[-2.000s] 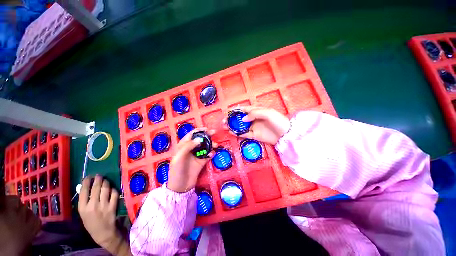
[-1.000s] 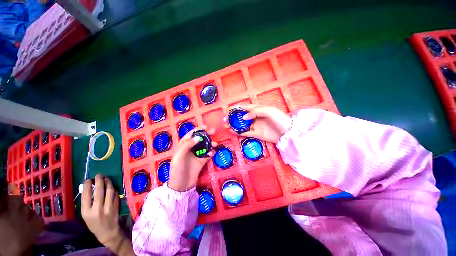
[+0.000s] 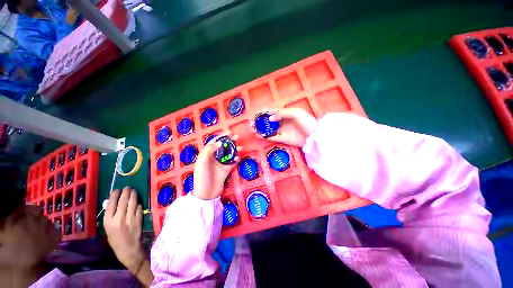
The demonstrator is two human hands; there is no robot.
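Note:
A red foam tray (image 3: 292, 194) lies in front of me with rows of square pockets, several holding round blue-lit watch heads (image 3: 258, 205). My left hand (image 3: 209, 169) holds a watch head (image 3: 225, 150) with a black display and green marks, over the middle of the tray. My right hand (image 3: 291, 125) holds a blue-lit watch head (image 3: 266, 125) by its rim, to the right of the other one. A greyish, unlit-looking watch head (image 3: 236, 106) sits in the back row. My forearms hide some pockets.
A neighbour's hand (image 3: 124, 225) rests left of my tray, below a yellow-white ring (image 3: 130, 161) and a metal post (image 3: 67, 130). Red trays with dark watches stand at left (image 3: 93, 185) and right (image 3: 472, 62). Stacked trays (image 3: 84, 48) and a person in blue (image 3: 39, 34) are upper left.
The view has shifted, so the left-side items sit further right and more shows at upper left. Both hands still hold their watch heads in much the same pose.

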